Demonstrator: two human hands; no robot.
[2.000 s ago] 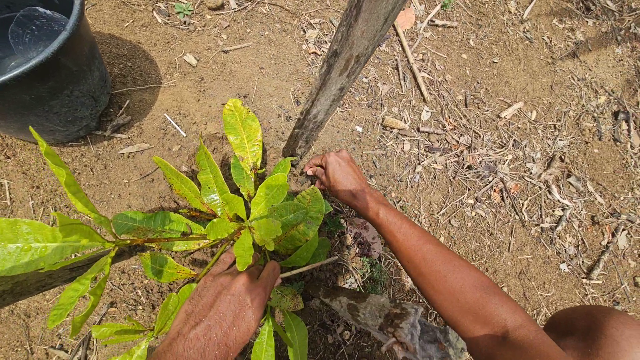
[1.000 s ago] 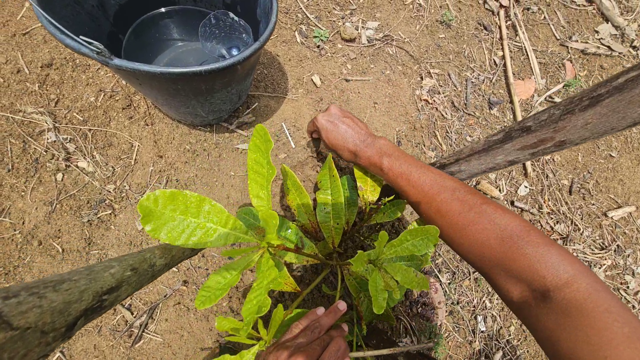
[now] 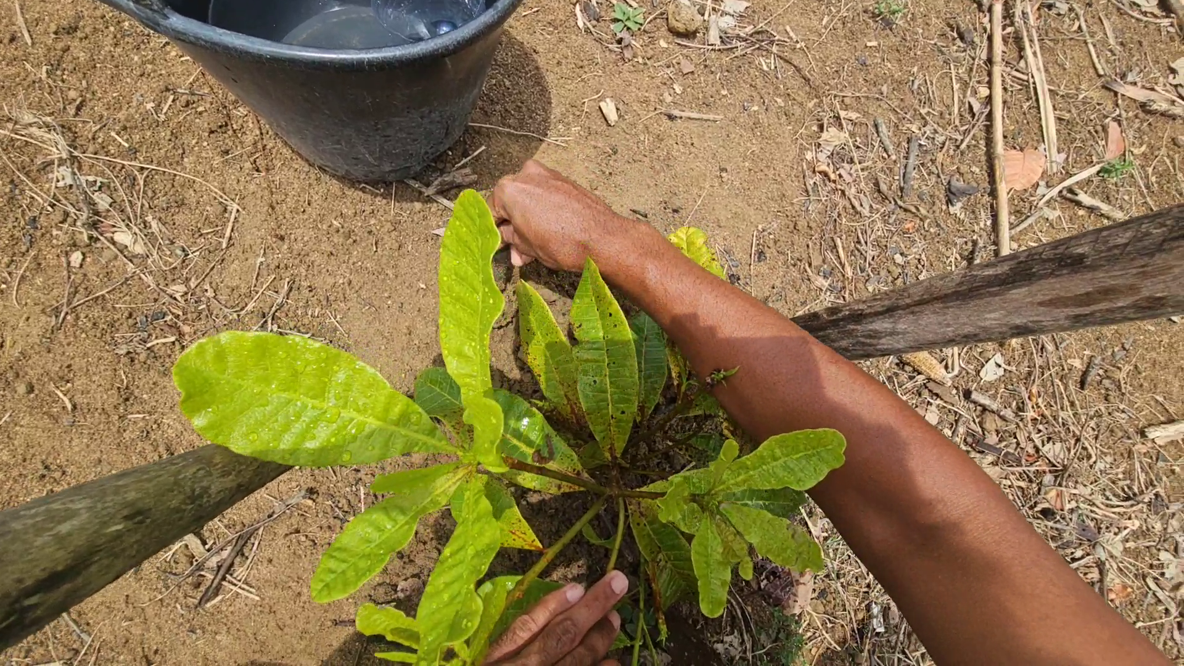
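Observation:
A leafy green plant (image 3: 606,388) with water drops and brown spots on some leaves grows from sandy soil in the middle of the view. My right hand (image 3: 546,217) reaches past it to the ground, fingers curled down at the soil just below the bucket; its fingertips are partly hidden, so a hold on anything cannot be made out. At the bottom, my left hand (image 3: 564,629) lies low among the stems, fingers close together beside a green stem and partly under leaves. Whether it grips the stem is not clear.
A black plastic bucket (image 3: 370,102) holding water and a clear plastic container (image 3: 425,17) stands at the upper left. One wooden post (image 3: 1008,282) slants in from the right, another (image 3: 120,527) from the left. Dry sticks and leaf litter cover the ground at right.
The view has turned and shifted. My right hand was beside the base of a wooden post two seconds ago; it is now at the soil near the bucket, on the plant's far side.

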